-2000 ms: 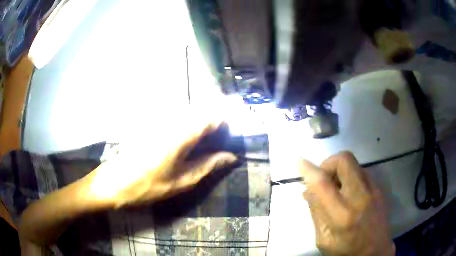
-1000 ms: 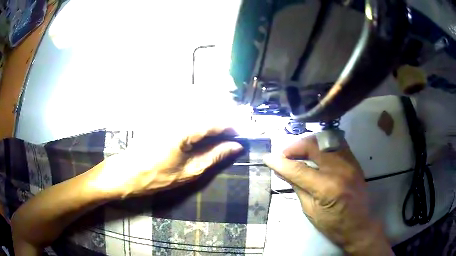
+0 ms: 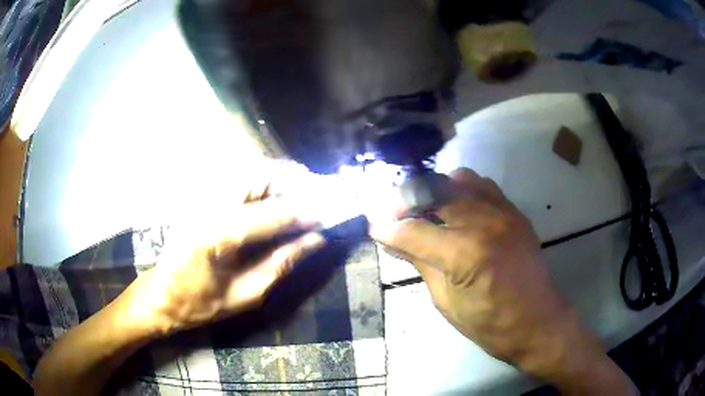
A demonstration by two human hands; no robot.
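Plaid fabric in dark, grey and white checks lies over the bed, its right edge running up towards the needle area. My left hand rests on the fabric near its upper edge, fingers together and partly washed out by glare. My right hand is at the fabric's upper right corner, thumb and fingertips close together at the edge; its grip is hard to make out. The sewing machine head is dark and blurred above the hands. The needle and presser foot are lost in glare.
Black-handled shears lie on the white machine bed at the right. A brown diamond mark is on the bed. A yellow-tan knob is at the top. An orange-brown board shows at the left edge.
The view has shifted, so the machine head appears further left. My right hand has moved from over the bed to the fabric's edge near the needle area. My left hand stays on the fabric.
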